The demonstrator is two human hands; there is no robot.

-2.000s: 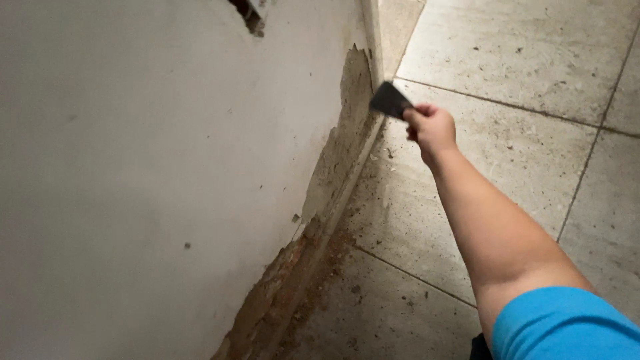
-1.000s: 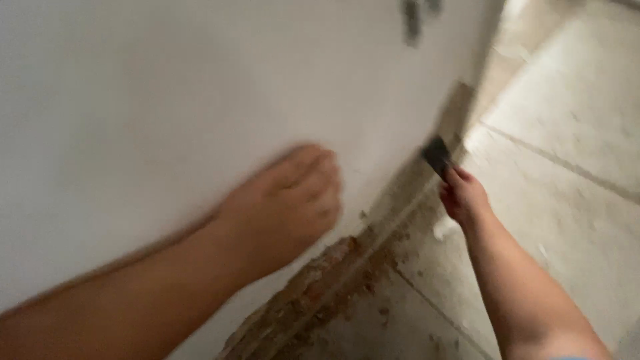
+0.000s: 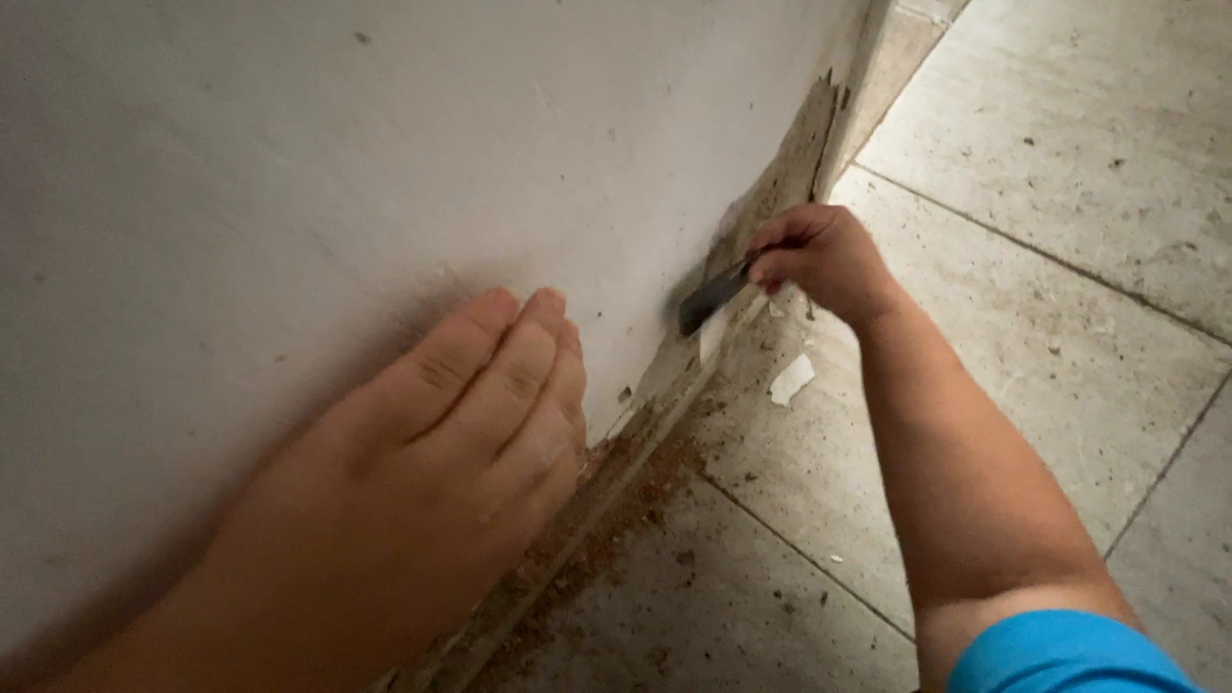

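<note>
My right hand (image 3: 818,260) grips a dark flat scraper blade (image 3: 712,296), whose broad end lies against the damaged strip low on the wall. My left hand (image 3: 462,423) rests by the white painted wall (image 3: 462,144), holding nothing, its fingers extended and close together. Along the wall's foot the paint is gone, and bare rough plaster (image 3: 789,159) shows above and behind the tool. Lower down, reddish crumbled material (image 3: 635,481) lies along the wall's base.
Large pale floor tiles (image 3: 1011,346) with dark joints run beside the wall, strewn with dirt and small chips. A white paint flake (image 3: 792,379) lies on the floor below my right wrist. A narrow ledge (image 3: 577,549) follows the wall's foot.
My left hand, out of view two seconds ago, is at the wall. My right hand has brought the scraper down along the wall's foot. A white flake now lies on the tiles.
</note>
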